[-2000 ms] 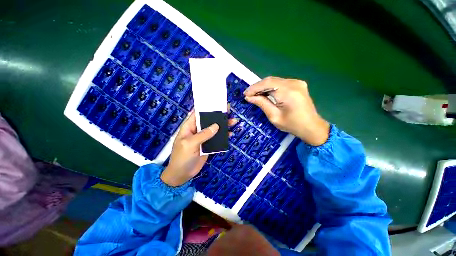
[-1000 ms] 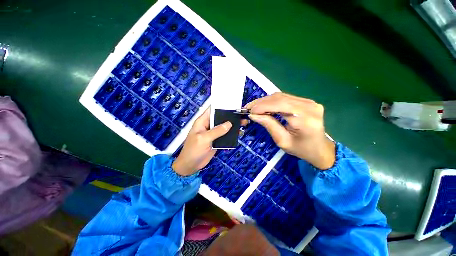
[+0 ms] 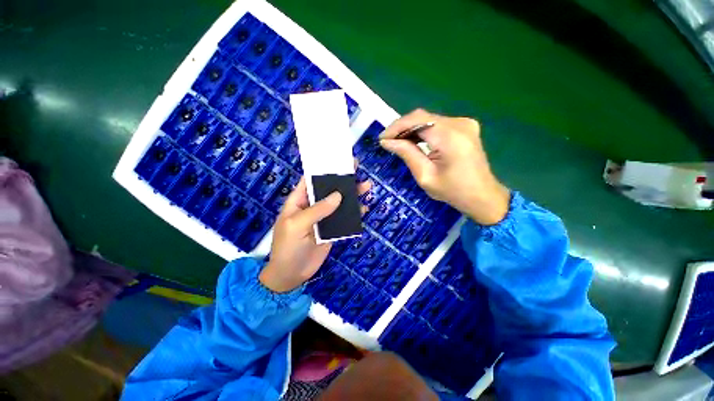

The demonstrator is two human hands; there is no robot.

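Note:
My left hand (image 3: pixel 301 231) holds the adhesive sheet (image 3: pixel 322 137), white at the far part and black near my thumb, above the component tray (image 3: pixel 192 66). My right hand (image 3: pixel 450 160) pinches the tweezers (image 3: pixel 415 131) over the upper edge of the tray's middle blue block. The tweezer tips are close to the components there; whether they hold a piece is too small to tell. The tray has a white border, blue blocks and rows of small units with dark round centres. The sheet and both hands hide parts of it.
The tray lies on a shiny green surface (image 3: pixel 501 102). A second white and blue tray (image 3: pixel 693 313) is cut off at the right edge. A white fitting (image 3: pixel 658 184) is at the right. A person's pink sleeve (image 3: pixel 31 243) is at the left.
One second ago the tweezers were at the top edge of the sheet's black part; now my right hand is up and left over the tray. The sheet has shifted left and tilted slightly.

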